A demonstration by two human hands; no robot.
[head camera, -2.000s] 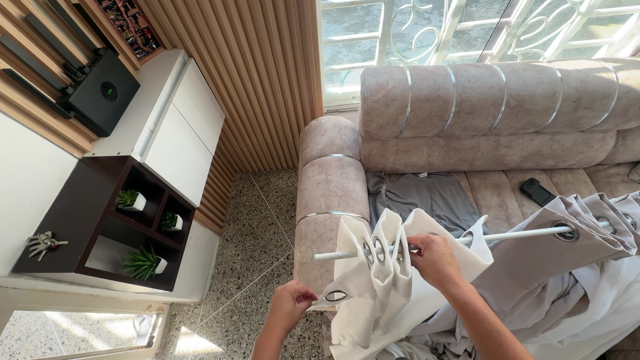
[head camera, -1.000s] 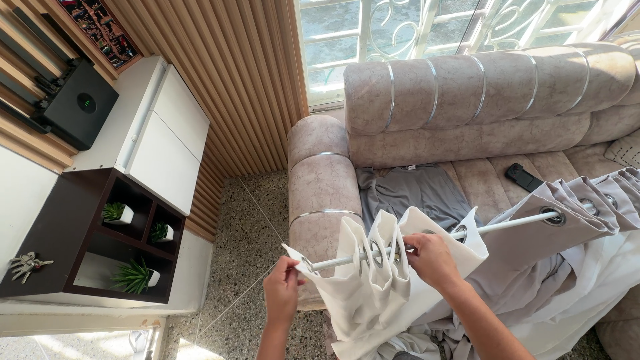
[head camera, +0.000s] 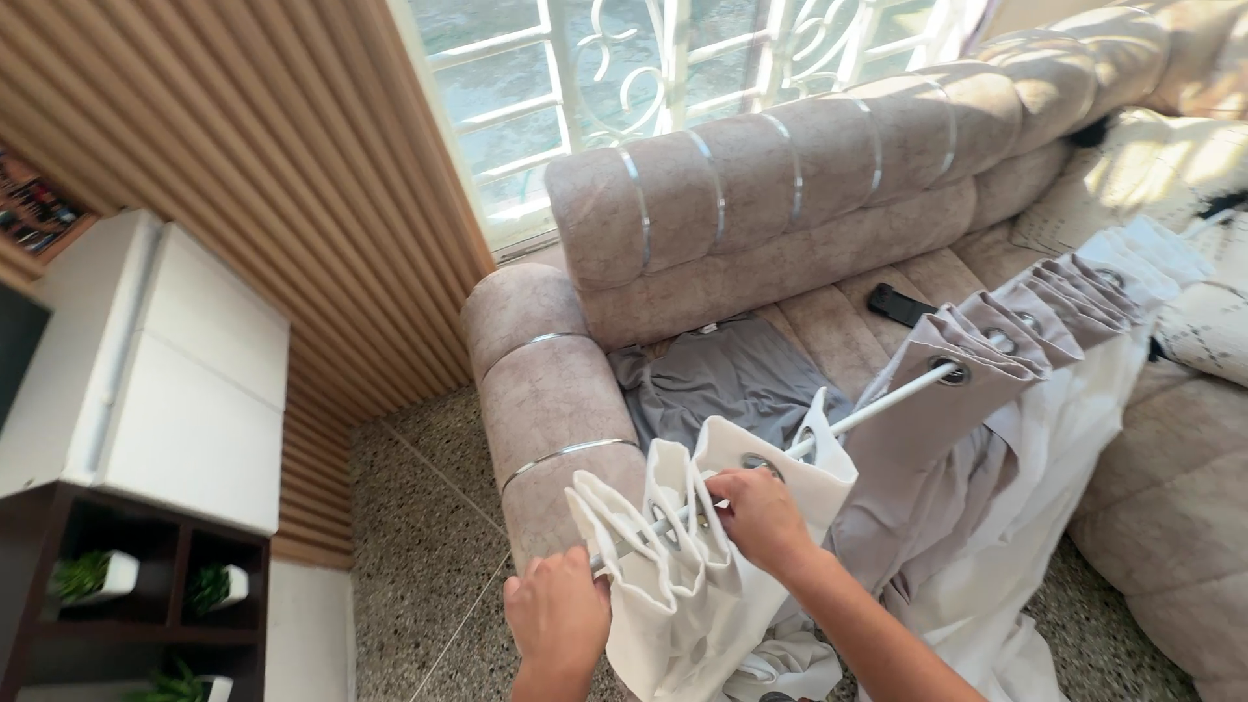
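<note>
A white curtain rod (head camera: 892, 398) runs diagonally through the metal eyelets of a white grommet curtain (head camera: 682, 575), bunched near its lower left end. My left hand (head camera: 558, 609) is closed around that end, just left of the folds; the rod's tip is hidden. My right hand (head camera: 765, 517) grips the rod and the curtain's gathered edge between two eyelets. Farther up the rod hangs a grey-beige grommet curtain (head camera: 936, 419), pleated together, with another white curtain (head camera: 1150, 258) beyond it. The cloth falls toward the floor below.
Behind the rod stands a beige upholstered sofa (head camera: 702, 283) with a grey garment (head camera: 726, 380) and a black device (head camera: 897, 305) on its seat. At left are a white cabinet (head camera: 200, 380) and a dark shelf (head camera: 107, 639) with potted plants. A barred window (head camera: 624, 78) is above.
The eyelet seen beside my left hand two seconds ago is now on the rod, and my left hand has closed on the rod's end. The view has shifted to the right.
</note>
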